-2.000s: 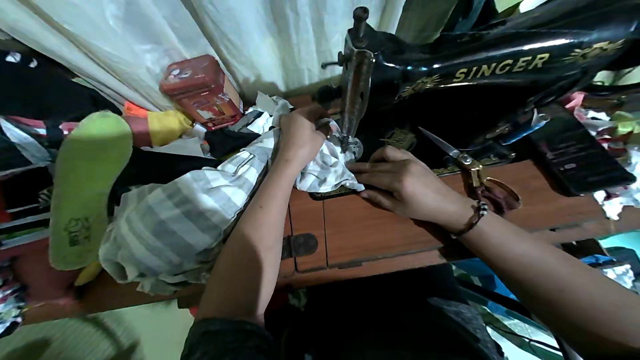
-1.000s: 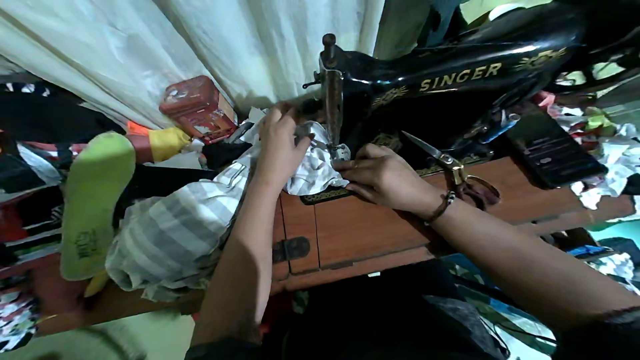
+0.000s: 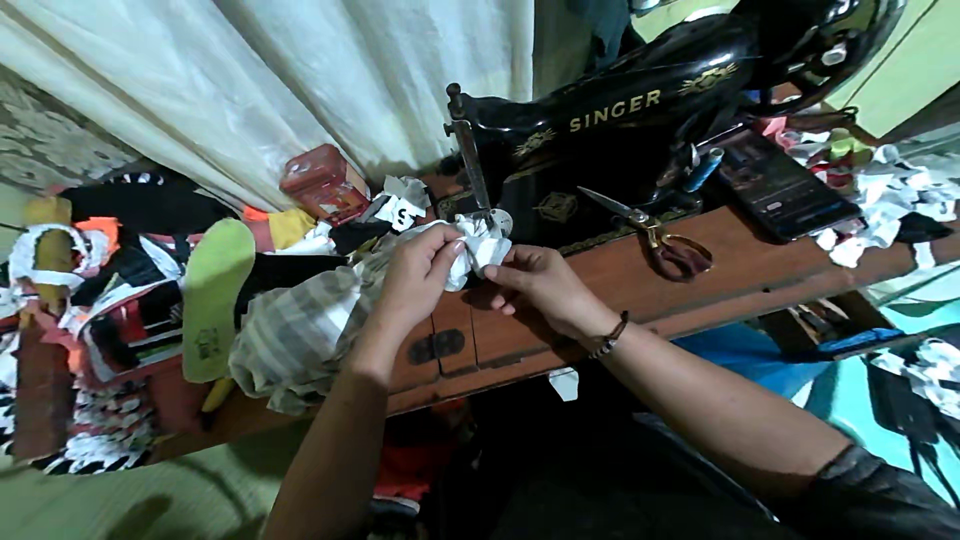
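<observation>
Under the needle end of a black Singer sewing machine [image 3: 615, 112] lies one end of a white and grey striped cloth [image 3: 307, 326]. My left hand [image 3: 420, 274] pinches its bunched white part between thumb and forefinger. My right hand [image 3: 544, 285] grips the right edge of the same bunch, its other fingers loosely curled. The rest of the cloth is heaped on the wooden table [image 3: 525, 322] to the left, partly behind my left forearm. Scissors [image 3: 652, 240] with a metal blade rest right of the machine's needle end.
A phone [image 3: 787, 184] lies beside fabric scraps [image 3: 885, 187] at the right. A spool of blue thread [image 3: 703, 169] stands by the machine. At the left are a red container [image 3: 324, 184], a yellow-green insole [image 3: 217, 300] and piled cloth pieces. A pale curtain [image 3: 300, 75] hangs behind.
My left hand has come down from beside the needle end to the front of the bunched cloth. My right hand has drawn slightly back from the needle area. The view has shifted.
</observation>
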